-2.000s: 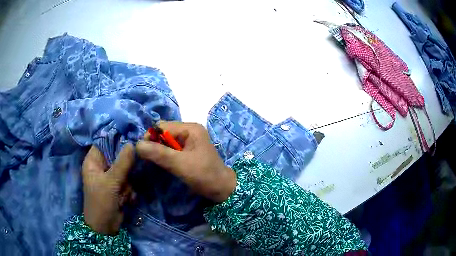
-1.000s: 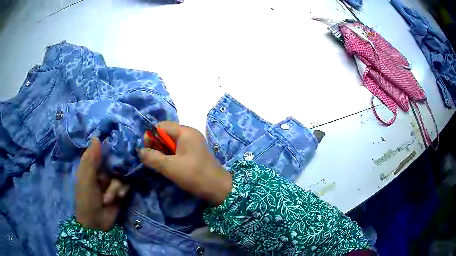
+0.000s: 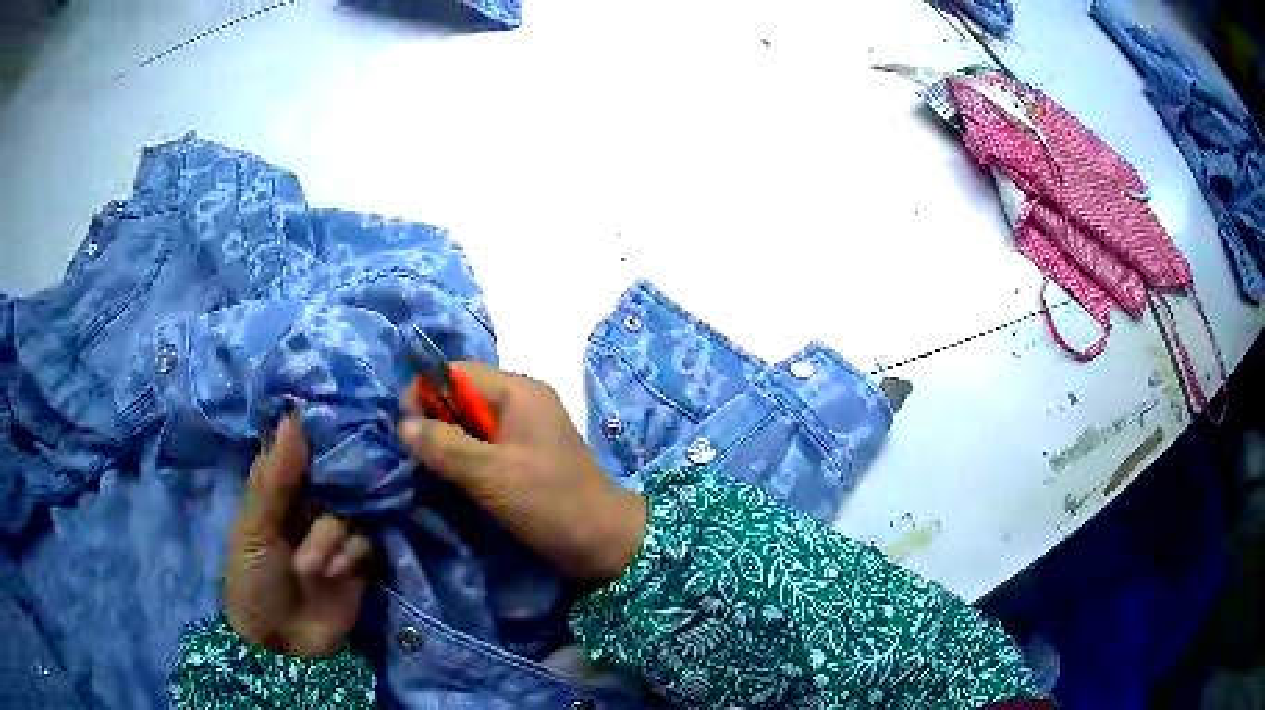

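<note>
A blue denim jacket [image 3: 125, 499] with a paler pattern fills the left and lower part of the view. My left hand [image 3: 289, 569] holds a bunched part of it, thumb up at the bunch's left side, fingers curled below. My right hand [image 3: 534, 472] is shut on thread snips [image 3: 458, 400] with orange-red grips; their dark blades point up and left over the bunched cloth. The right fingertips are at the cloth's right side. Cuff-like ends [image 3: 819, 402] with metal buttons lie flat on the table, right of my right hand.
The worn white table [image 3: 749, 153] has a few thread scraps. A red-and-white checked cloth item with ties [image 3: 1061, 194] lies at the right. More blue denim [image 3: 1193, 125] lies at the far right edge, and another piece [image 3: 486, 11] shows at the top edge.
The bunched cloth between my hands has been turned and now shows a rounder fold. My left fingers have shifted and curled below it. The snips stay in my right hand.
</note>
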